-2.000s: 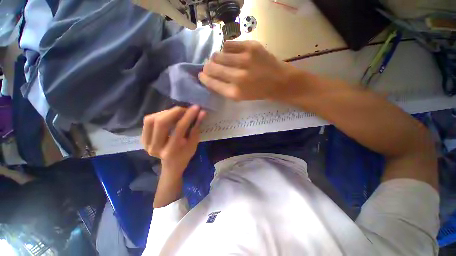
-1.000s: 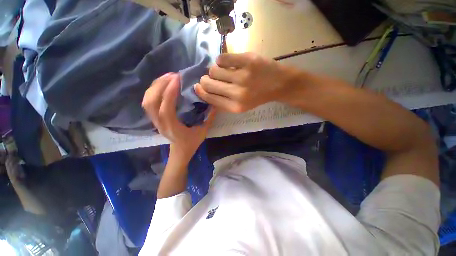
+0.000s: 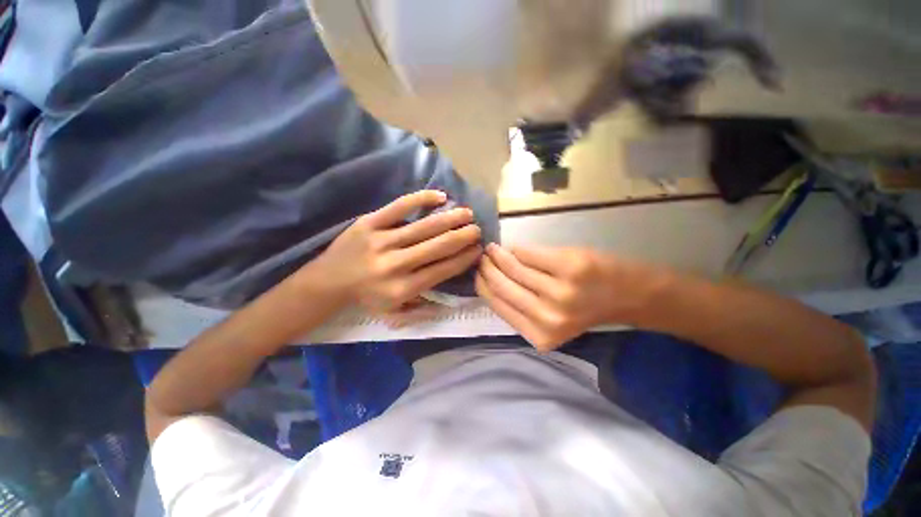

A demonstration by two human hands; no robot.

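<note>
A grey-blue garment (image 3: 202, 151) lies heaped on the left of the table and runs under the cream sewing machine head (image 3: 444, 71). My left hand (image 3: 409, 252) lies on the garment near the table's front, its fingers pressing the cloth. My right hand (image 3: 545, 293) pinches the cloth edge with its fingertips, beside my left fingertips. A small pale edge shows under my left hand. The needle area is hidden behind the machine head.
Yellow-green snips (image 3: 773, 222) and black-handled scissors (image 3: 889, 242) lie at the right. A dark pad (image 3: 747, 162) lies behind them. A printed scale (image 3: 454, 315) runs along the table's front edge. Blue baskets (image 3: 656, 389) are below the table.
The view has shifted, so the machine head fills more of the top. My left hand has turned from palm-up to flat on the cloth, and my right hand is now lower, beside it.
</note>
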